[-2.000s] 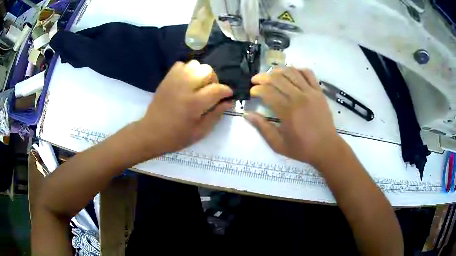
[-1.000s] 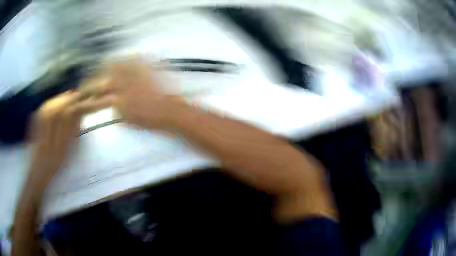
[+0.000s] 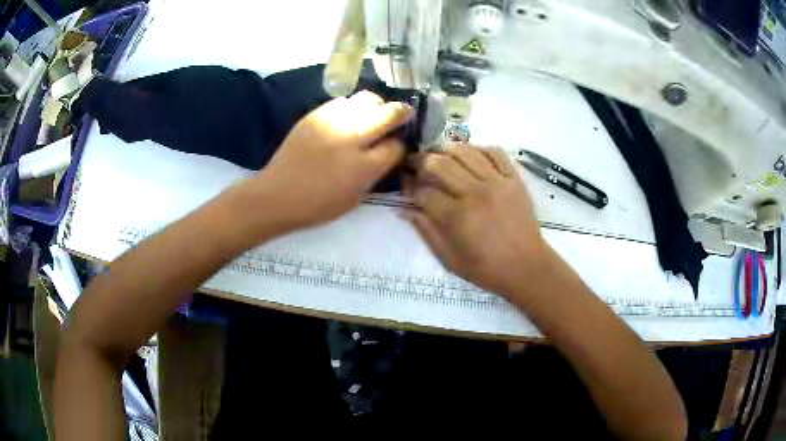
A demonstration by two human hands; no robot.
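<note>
A dark garment piece (image 3: pixel 198 108) lies on the white table, stretching left from under the needle area of the sewing machine head (image 3: pixel 560 39). My left hand (image 3: pixel 336 159) pinches the dark fabric just left of the presser foot (image 3: pixel 419 121). My right hand (image 3: pixel 474 202) has its fingertips on the fabric edge just in front of the foot, close to the left fingertips. The fabric between the fingertips is mostly hidden by my fingers. Black thread snips (image 3: pixel 564 178) lie on the table right of my right hand.
Long dark fabric strips (image 3: pixel 651 164) lie at the right. A red and blue ring-shaped item (image 3: pixel 750 284) is at the far right edge. A purple basket (image 3: pixel 65 185) with scraps stands at the left. A printed ruler (image 3: pixel 414 282) runs along the front edge. A pale lamp tube (image 3: pixel 345 65) hangs above my left hand.
The view swung right and blurred, then came back. Compared with the first frame, my hands are still at the needle, with the fingertips closer together.
</note>
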